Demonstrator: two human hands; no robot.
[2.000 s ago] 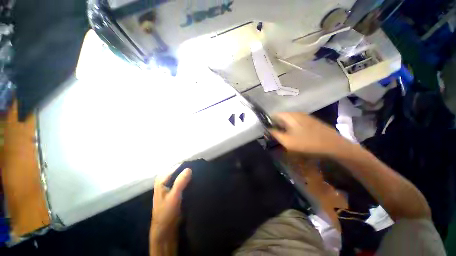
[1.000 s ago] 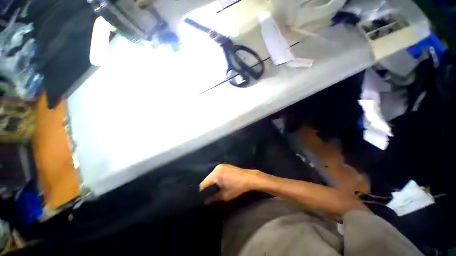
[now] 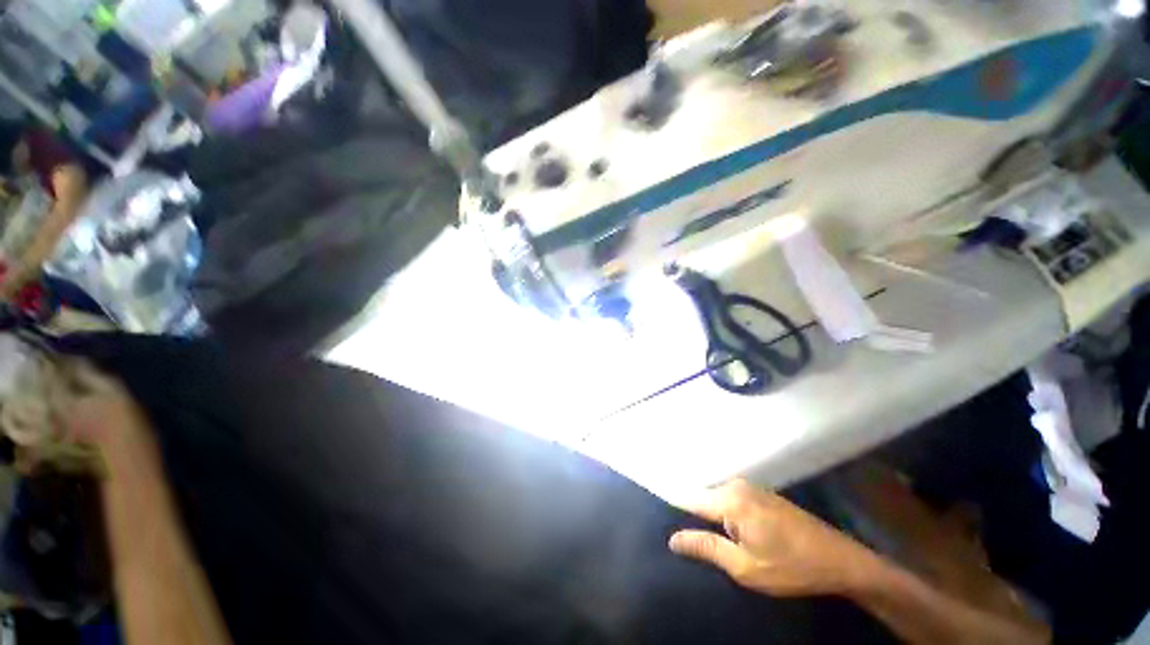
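Black fabric (image 3: 454, 504) is spread over the left and front of the white machine table, its edge running diagonally below the needle area. My right hand (image 3: 769, 542) is at the fabric's right corner, near the table's front edge, thumb over the cloth and fingers at its edge. My left hand (image 3: 88, 416) is raised at the far left beside the fabric, blurred; its grip cannot be made out. Black-handled shears (image 3: 754, 343) lie on the table right of the needle. The needle area of the sewing machine (image 3: 820, 164) is lost in lamp glare.
A white paper strip (image 3: 826, 284) lies right of the shears, with a thin stick beyond it. A tray (image 3: 1078, 258) is at the table's right end. White scraps (image 3: 1066, 454) hang below it. Another person's arm (image 3: 57, 214) and silvery plastic (image 3: 139, 246) show at upper left.
The fabric has come up from the lap over the table. My left hand has come into view at far left. My right hand has moved to the fabric's corner. The view has shifted, showing more machine.
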